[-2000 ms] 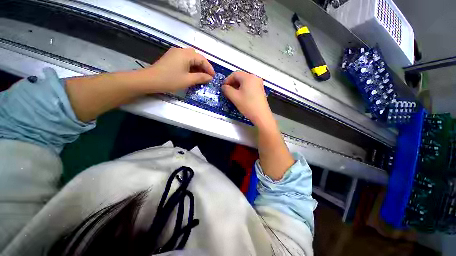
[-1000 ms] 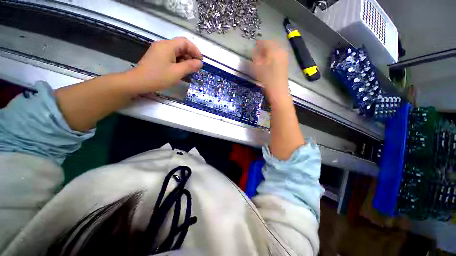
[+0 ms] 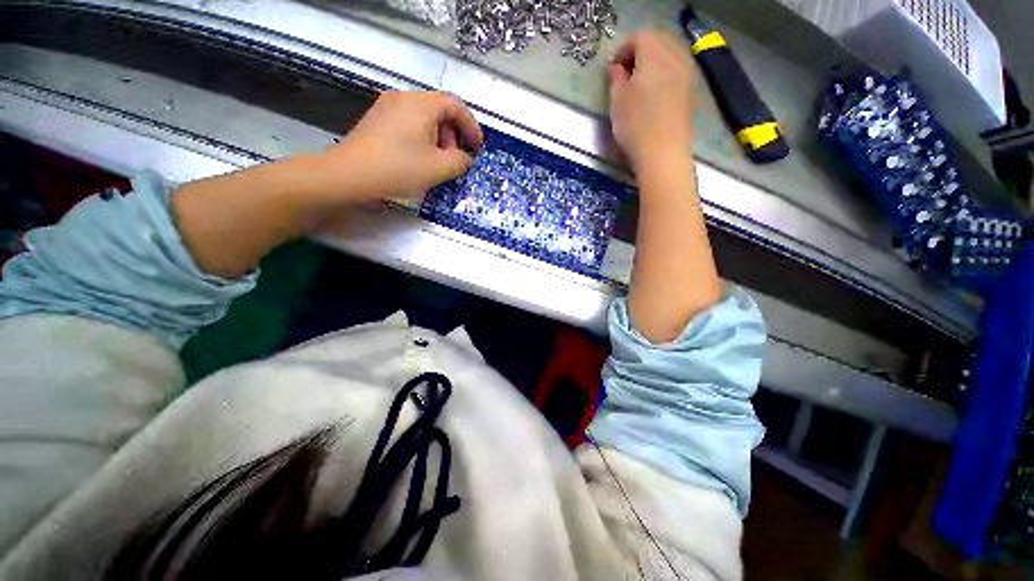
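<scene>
A blue circuit board (image 3: 527, 204), speckled with silver and white, lies between the metal rails in front of me. My left hand (image 3: 425, 142) is over the board's left end with thumb and fingertips curled together; whether a small part is between them cannot be seen. My right hand (image 3: 649, 85) is beyond the far rail, over the grey shelf, at the right edge of the pile of small metal-leaded parts (image 3: 533, 23). Its fingers are curled in and it is too small to tell whether they hold a part.
A utility knife (image 3: 735, 97) with yellow bands lies on the shelf right of my right hand. Stacked blue boards (image 3: 896, 153) and a white slotted basket (image 3: 935, 51) are further right. A blue bin (image 3: 989, 420) stands at the right edge. White small parts (image 3: 422, 9) lie at the top.
My right hand has moved from over the board, up and away to the parts pile on the shelf. My left hand has stayed near the board's left end. The view has shifted slightly.
</scene>
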